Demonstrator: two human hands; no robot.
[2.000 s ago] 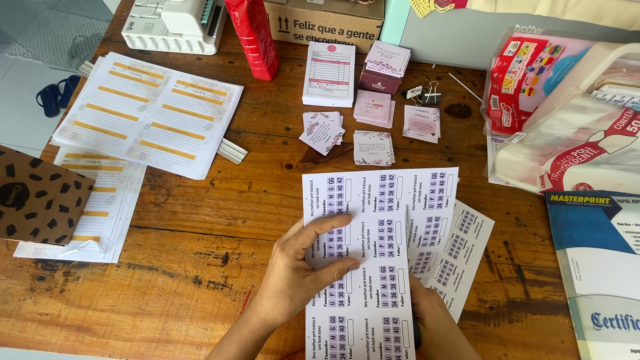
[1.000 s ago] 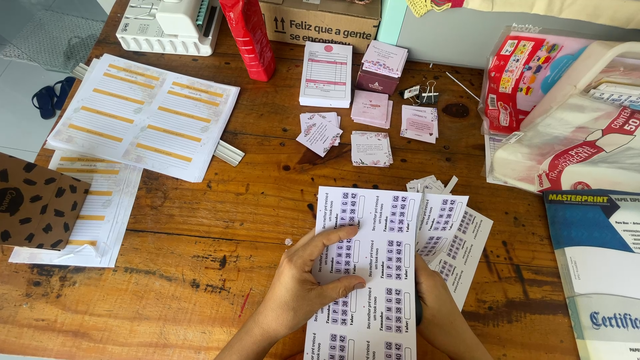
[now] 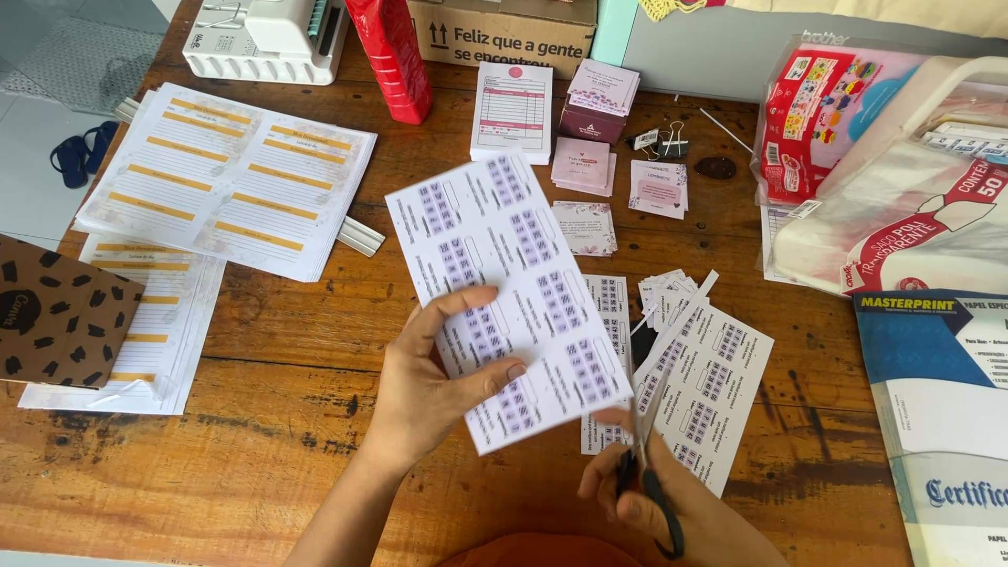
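Observation:
My left hand point(image 3: 441, 370) grips a white sheet of printed tags point(image 3: 512, 299), tilted, its thumb on top. My right hand point(image 3: 654, 480) holds black-handled scissors point(image 3: 642, 441), blades pointing up past the sheet's lower right corner; whether the blades touch it I cannot tell. Under and behind the scissors lie more printed tag sheets point(image 3: 724, 394), with a narrow paper strip point(image 3: 685, 331) across them. Small cut tags point(image 3: 665, 287) are heaped just above these sheets. Part of another sheet point(image 3: 605, 295) shows behind the held one.
Lined printed sheets point(image 3: 228, 181) and a patterned brown box point(image 3: 55, 315) are at left. Along the back stand a white device point(image 3: 260, 47), a red package point(image 3: 394, 63) and a cardboard box point(image 3: 504, 31). Card stacks point(image 3: 512, 110) and binder clips point(image 3: 672, 142) sit mid-table; plastic packages point(image 3: 913, 197) lie at right.
The held sheet has turned and moved left with my left hand, away from the sheets on the table. My right hand has come out from behind it, and the scissors now show.

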